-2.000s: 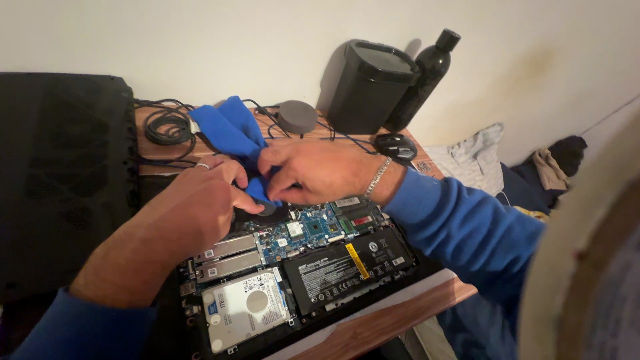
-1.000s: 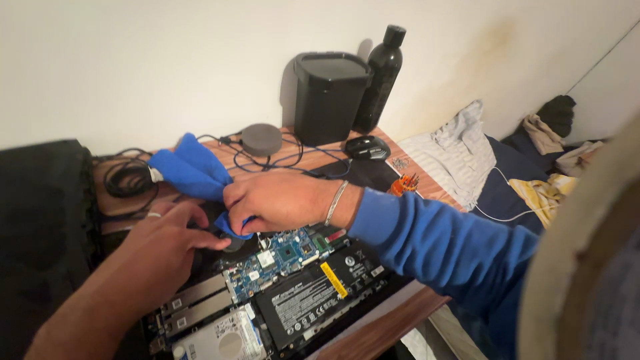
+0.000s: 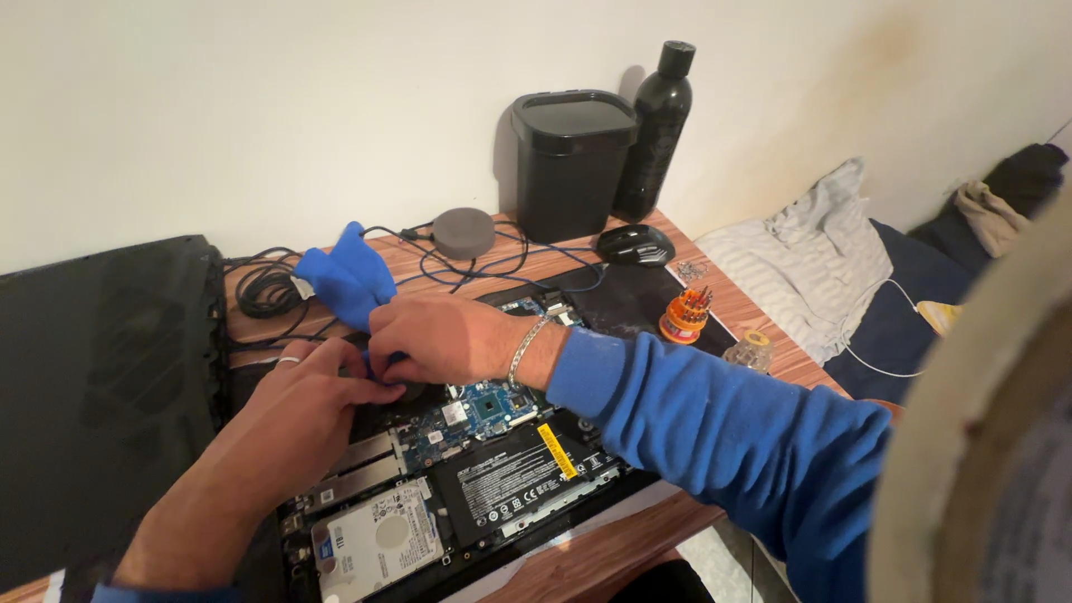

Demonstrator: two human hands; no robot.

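Observation:
An opened laptop base lies on the wooden desk, its blue motherboard (image 3: 488, 408), black battery (image 3: 511, 481) and silver hard drive (image 3: 377, 540) exposed. My right hand (image 3: 440, 339) pinches a blue cloth (image 3: 347, 276) at the far side of the board, and the loose part of the cloth spreads out behind it. Close beside it, my left hand (image 3: 314, 406), with a ring on one finger, rests its fingertips on a dark round part at the laptop's far left area. The fingers hide the exact contact between cloth and laptop.
A black laptop cover (image 3: 105, 402) lies at left. Behind are coiled cables (image 3: 268, 285), a grey round device (image 3: 463, 233), a black container (image 3: 574, 167), a black bottle (image 3: 657, 134) and a mouse (image 3: 635, 244). An orange bit holder (image 3: 685, 316), small screws (image 3: 691, 270) and a clear container (image 3: 749, 350) stand right.
Both hands stay close together at the laptop's far side, the right one still holding the cloth. The view has shifted, and more of the desk's right side shows than two seconds ago.

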